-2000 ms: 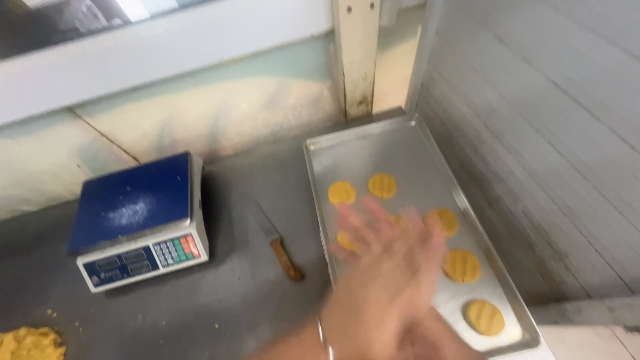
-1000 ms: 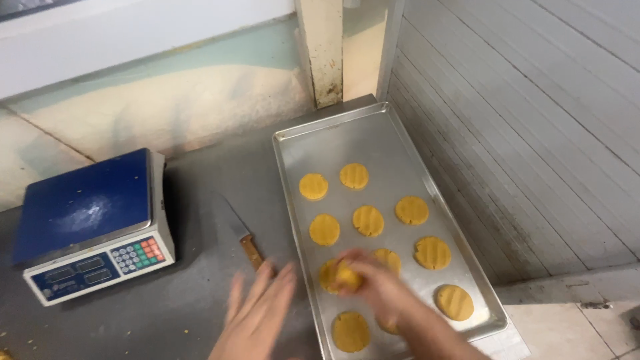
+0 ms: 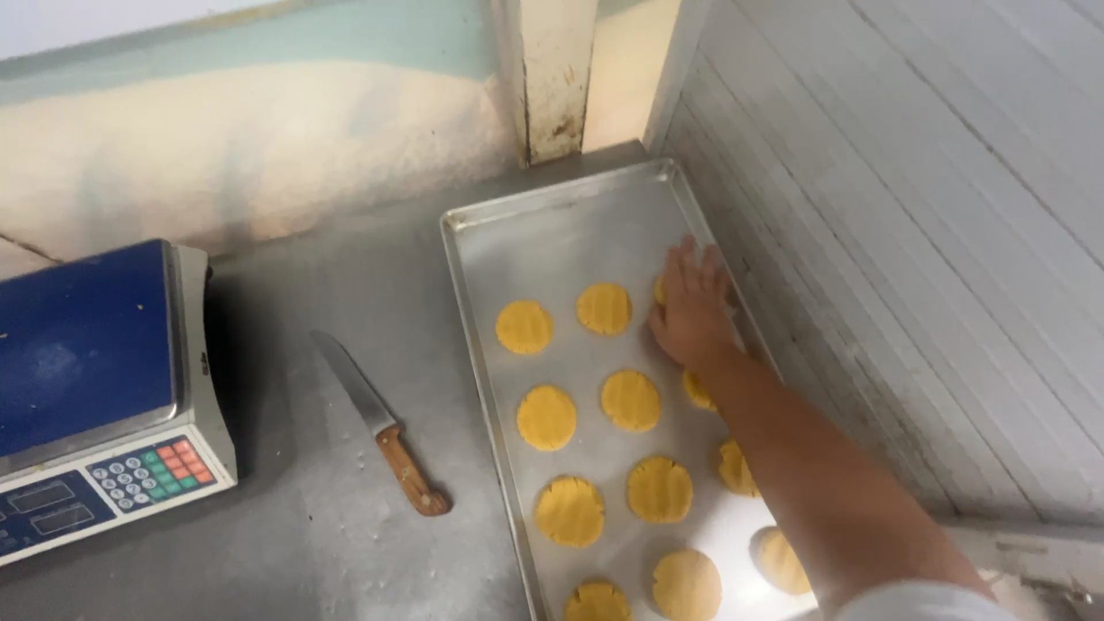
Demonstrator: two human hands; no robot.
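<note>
My right hand (image 3: 693,302) lies palm down with spread fingers on a yellow dough disc (image 3: 660,291) near the right rim of a metal baking tray (image 3: 552,226). The hand covers most of that disc. Several flattened yellow dough discs (image 3: 630,401) lie in rows on the tray, many with finger-wide ridges and cracked edges. My forearm passes over the right-hand row and partly hides it. My left hand is out of view.
A kitchen knife with a wooden handle (image 3: 410,474) lies on the metal table (image 3: 345,552) left of the tray. A digital scale with a blue platform (image 3: 86,345) stands farther left. A plank wall (image 3: 906,216) rises along the tray's right side.
My right hand, which held a piece of dough over the tray, is now farther up at the tray's right side, pressed on a disc. My left hand has left the view.
</note>
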